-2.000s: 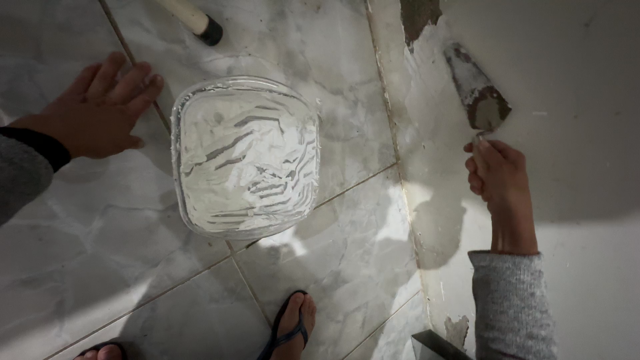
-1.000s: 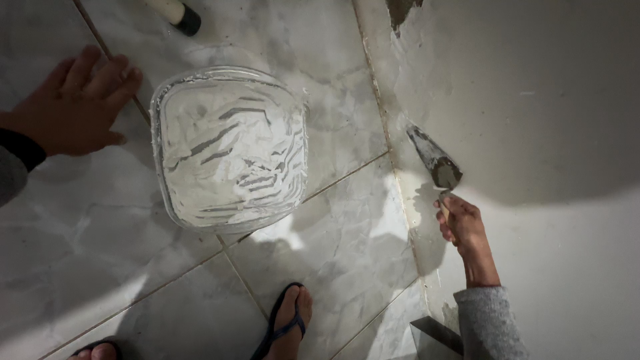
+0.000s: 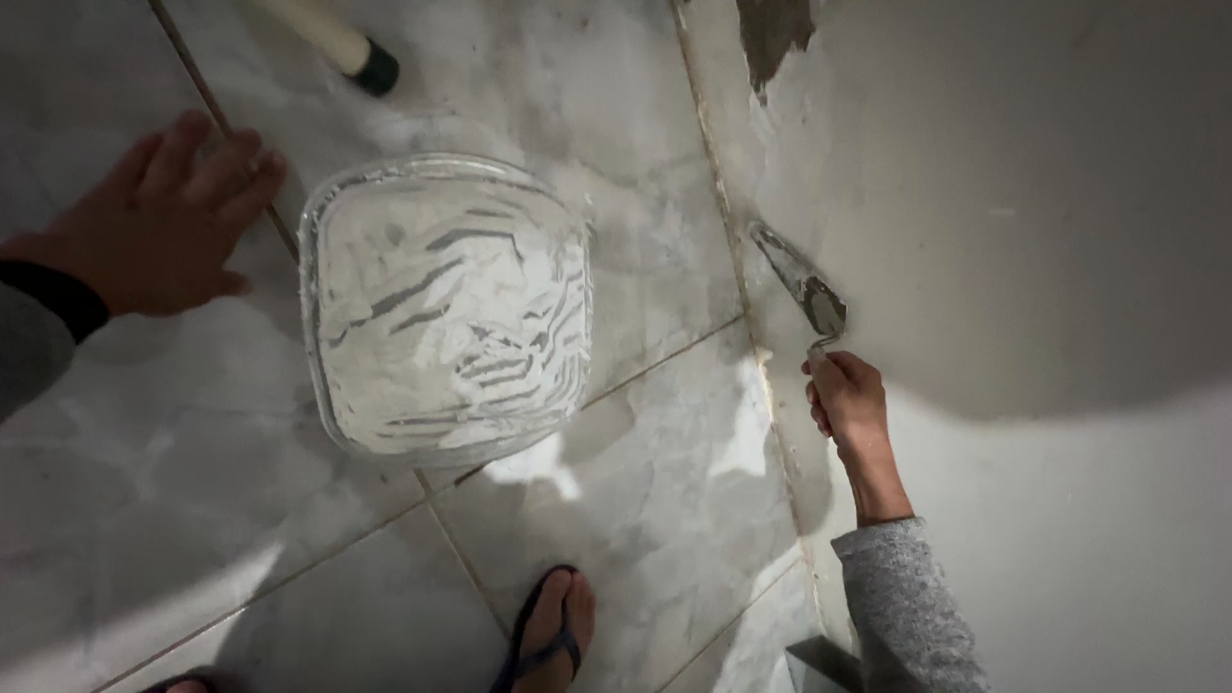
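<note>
My right hand [image 3: 849,397] grips the handle of a pointed trowel [image 3: 801,279], its metal blade smeared with white and grey material. The blade lies against the lower part of the wall [image 3: 1001,212], beside the joint with the floor. My left hand [image 3: 183,217] is spread with its fingers apart over the tiled floor, holding nothing. Between the hands, on the tiles, stands a clear square plastic tub [image 3: 310,318] of white paste [image 3: 414,327], whose surface is ridged and streaked.
A pale cylindrical handle with a dark end [image 3: 373,69] lies above the tub. Bare damaged patches mark the wall [image 3: 775,38]. A grey metal-looking object [image 3: 818,664] sits at the bottom by the wall. My foot in a flip-flop [image 3: 556,626] rests on the tiles.
My right hand has moved the trowel down along the wall base, away from the damaged patch, since the oldest frame. My left hand remains spread over the floor.
</note>
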